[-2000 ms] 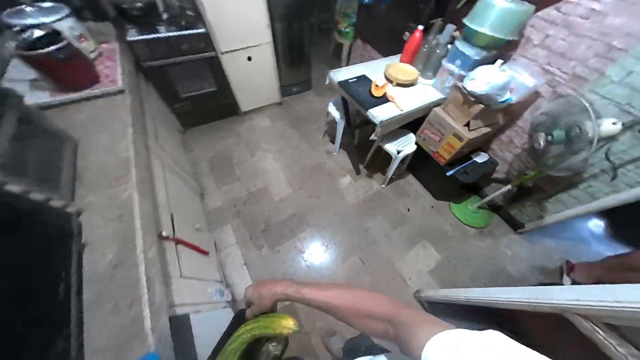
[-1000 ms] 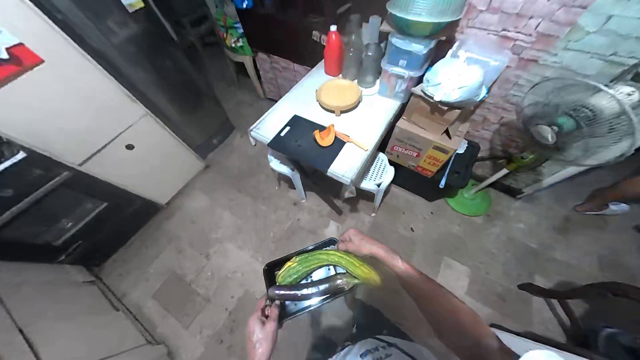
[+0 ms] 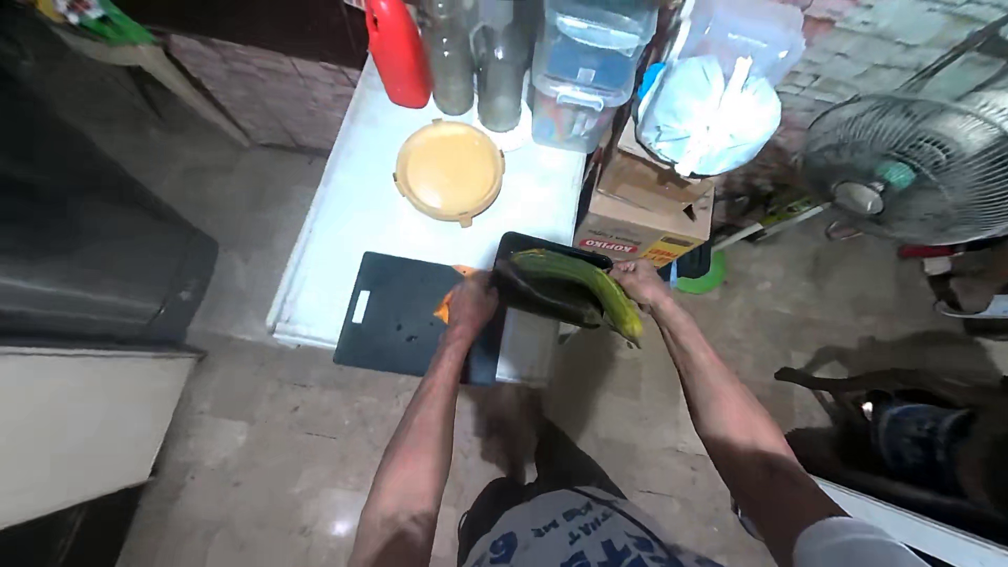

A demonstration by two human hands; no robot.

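Note:
A black tray (image 3: 516,240) is held between my two hands over the right front part of the white table (image 3: 315,268). My left hand (image 3: 472,303) grips its left end, above the black cutting board (image 3: 390,315). On the tray's right end my right hand (image 3: 639,283) is closed. A long green-yellow vegetable (image 3: 571,269) lies in the tray and sticks out past its near right edge. Beside it is a dark purple eggplant (image 3: 551,298). An orange piece (image 3: 442,309), partly hidden by my left hand, rests on the board.
Behind the board sits a round yellow lidded container (image 3: 449,171). A red bottle (image 3: 399,55), a grey bottle (image 3: 501,71) and plastic bins (image 3: 575,110) line the table's back. Right of it are a cardboard box (image 3: 646,224) and a fan (image 3: 906,169).
The view has swung and come much closer to the white table. The tray of vegetables, over the floor a second ago, is now above the table's front right part, still in both hands.

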